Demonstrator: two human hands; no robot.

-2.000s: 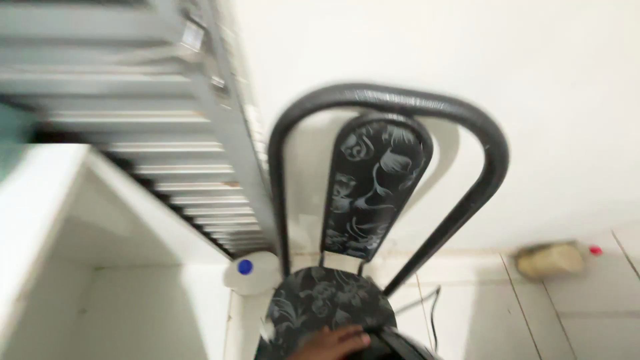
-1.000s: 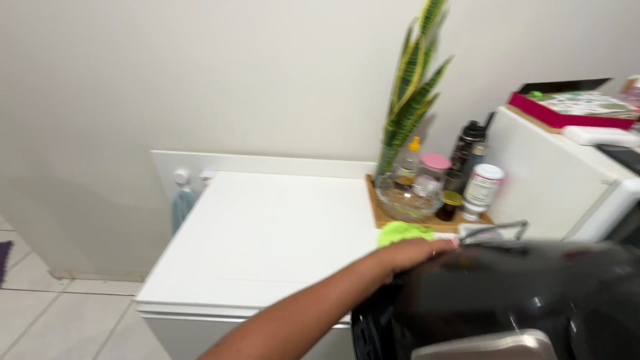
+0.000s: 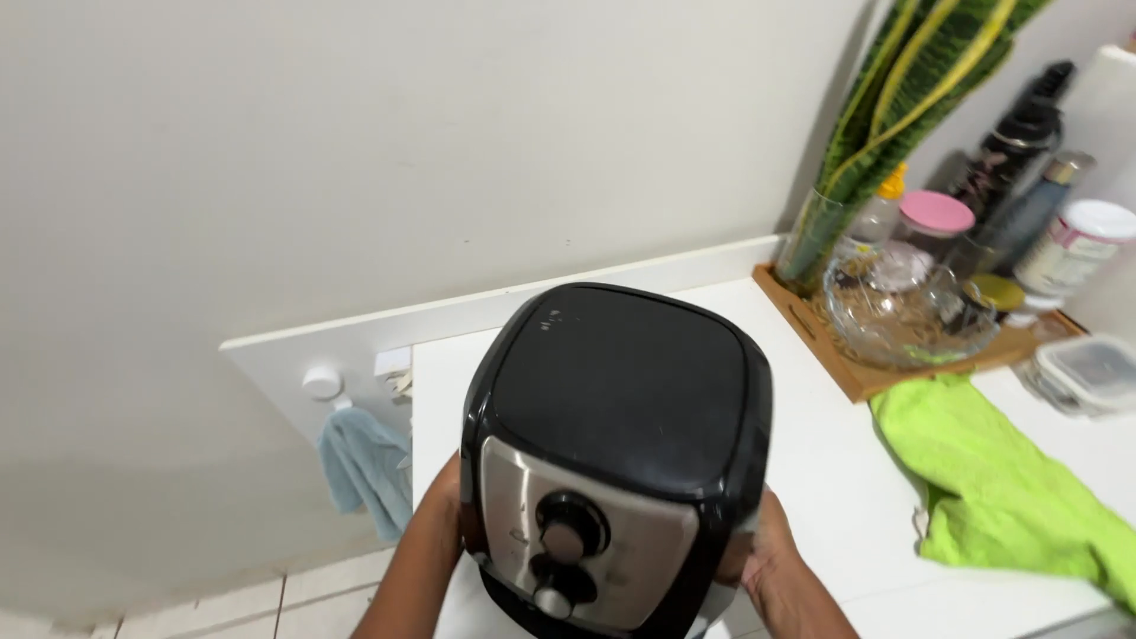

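A black air fryer (image 3: 621, 390) with a brushed metal front and two round knobs is held between my two hands, above the white countertop (image 3: 816, 479). My left hand (image 3: 451, 497) grips its left side, the fingers mostly hidden by the body. On its right side is my right hand (image 3: 759, 550), partly hidden too. To the right, a lime green cloth (image 3: 1003, 488) lies crumpled on the countertop. Whether the fryer's base touches the surface cannot be told.
A wooden tray (image 3: 812, 342) at the back right bears a glass bowl (image 3: 914, 311), a snake plant (image 3: 896, 115) in a glass vase, jars and bottles. A lidded clear container (image 3: 1083, 368) stands beside it. A blue towel (image 3: 364, 461) hangs at the left, near the wall.
The view has swung from a black floral chair to the white countertop. The air fryer has come over the countertop, with both my hands now visible at its sides.
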